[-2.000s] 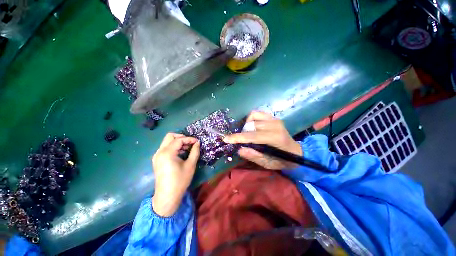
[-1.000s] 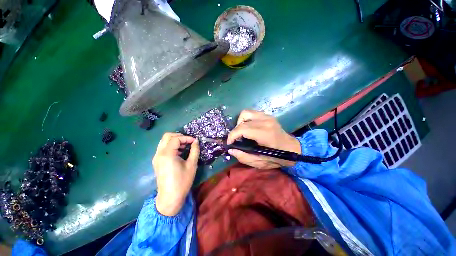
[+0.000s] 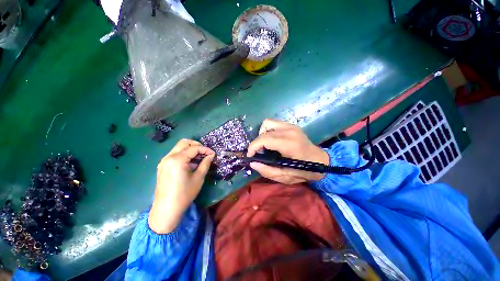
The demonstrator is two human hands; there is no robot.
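Observation:
My right hand (image 3: 288, 153) is closed around a black soldering iron (image 3: 307, 164) with a cord, its thin tip pointing left over a speckled silver-purple block of components (image 3: 227, 137). My left hand (image 3: 183, 170) pinches a small dark component (image 3: 196, 161) between thumb and fingertips at the left edge of the block. The component is mostly hidden by the fingers. The iron's tip is close to the left fingertips; contact cannot be told.
A grey fume hood cone (image 3: 170, 66) stands beyond the hands, beside a yellow round tin (image 3: 260, 66) with silvery bits. A dark component heap (image 3: 52, 197) lies far left. Small loose black pieces (image 3: 117, 150) lie between. White slotted trays (image 3: 425, 142) are at right.
My left hand has moved slightly left and turned. Since the earliest frame the iron in my right hand has swung flatter, and its cord now loops at the wrist. The view has shifted a little.

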